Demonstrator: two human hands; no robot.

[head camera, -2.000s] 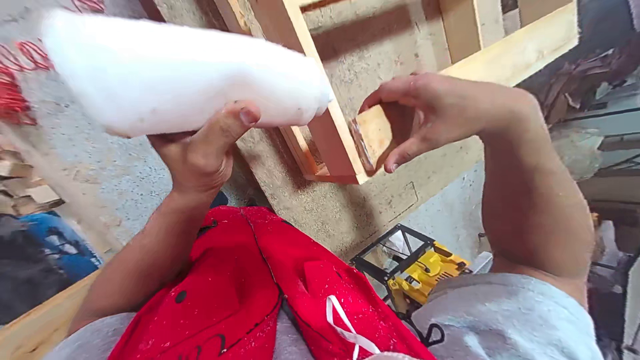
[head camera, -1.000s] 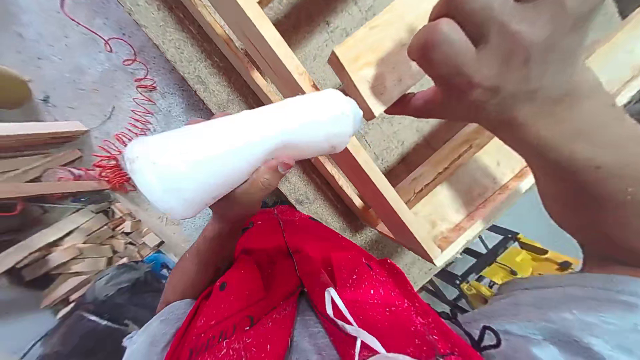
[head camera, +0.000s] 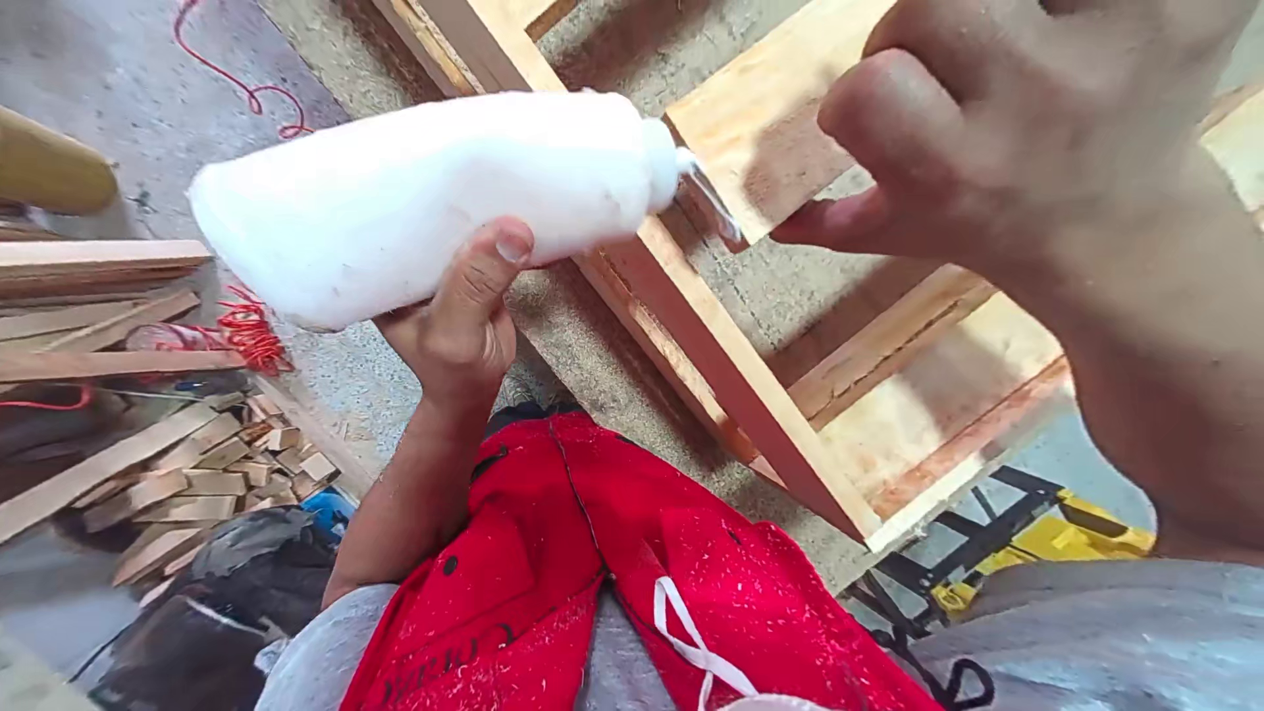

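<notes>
My left hand (head camera: 459,316) is closed around a white plastic squeeze bottle (head camera: 425,202), thumb on its near side. The bottle lies nearly level, its nozzle toward the end of a wooden board (head camera: 780,118), where a streak of white glue (head camera: 713,197) shows. My right hand (head camera: 968,148) grips that board from the right, its fingers partly out of the frame. The board's end is held above a wooden frame (head camera: 731,365) of long pieces and crosspieces.
The frame rests on a rough particle board (head camera: 612,346). Offcuts of wood (head camera: 212,474) and planks (head camera: 99,267) are piled at the left, near a coiled red hose (head camera: 252,331). A black bag (head camera: 222,592) lies below them. A yellow and black folding stand (head camera: 1047,538) is at the lower right.
A streak of white glue now shows between the nozzle and the board's end. Since two seconds ago, my right hand has raised the board closer to the camera. The view has shifted.
</notes>
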